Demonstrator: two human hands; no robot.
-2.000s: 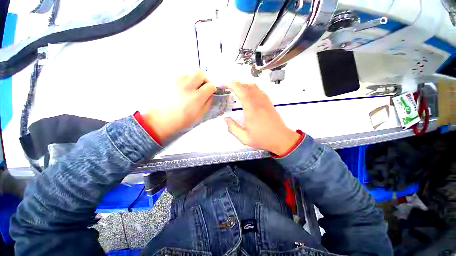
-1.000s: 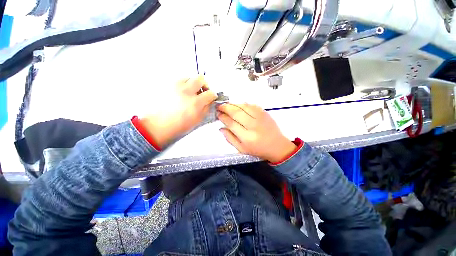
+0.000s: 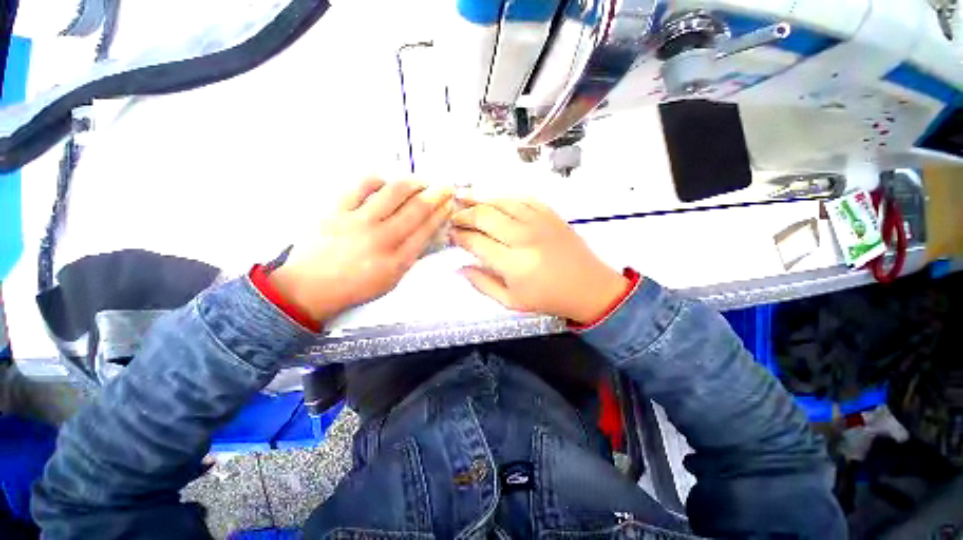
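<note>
My left hand (image 3: 364, 245) and my right hand (image 3: 533, 256) meet at the fingertips, left of and in front of the sewing machine needle area (image 3: 528, 151). Both pinch a small pale grey fabric piece (image 3: 441, 234), mostly hidden under the fingers. A dark grey panel (image 3: 137, 283) with a pale layer lies by my left forearm, partly behind the sleeve. Whether it joins the piece in my fingers cannot be seen.
A curved dark strip (image 3: 201, 74) lies at upper left, a narrow dark cord (image 3: 61, 200) at far left. The machine head (image 3: 803, 79) is at upper right. Black rectangle (image 3: 705, 150), slim metal tool (image 3: 805, 187), green-white packet (image 3: 856, 227) and red handles (image 3: 892, 240) lie right.
My fingertips have come closer together and now cover most of the small fabric piece. My left fingers lie flatter over it. The view has shifted slightly.
</note>
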